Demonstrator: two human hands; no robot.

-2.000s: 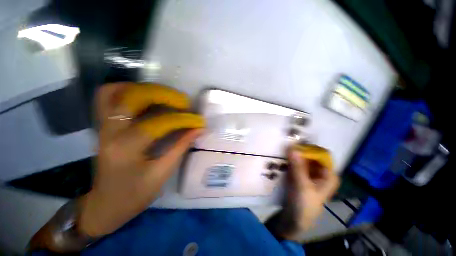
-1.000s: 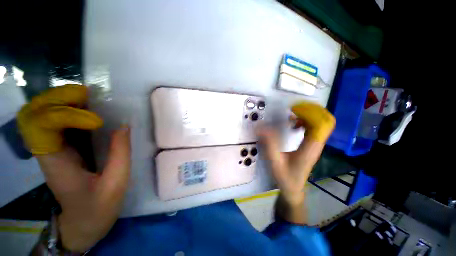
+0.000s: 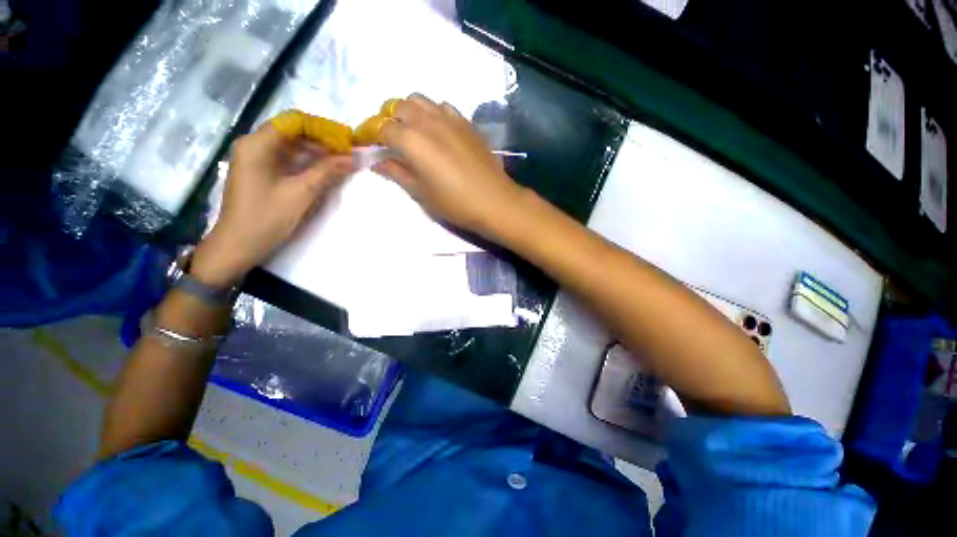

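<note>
My left hand [image 3: 275,189] and my right hand [image 3: 439,157], both with yellow finger cots, meet over the film stack. Their fingertips pinch a thin pale film sheet [image 3: 369,157] between them, seen nearly edge-on. The white film backing sheets [image 3: 367,252] lie below my hands on the dark green mat, with grey tabs at their right side. Two smartphones lie on the white pad at the right: the nearer one [image 3: 621,393] and the farther one [image 3: 724,306] are partly hidden by my right forearm.
A shiny plastic bag of film sheets [image 3: 173,100] lies far left. A blue-edged tray with clear plastic [image 3: 304,362] is below the bench. A white block with blue edge [image 3: 821,306] lies on the white pad [image 3: 714,210]. A blue bin [image 3: 892,388] is at far right.
The view has swung left to the film stack. Both hands have left the sides of the phones and come together over the sheets, now holding a film sheet.
</note>
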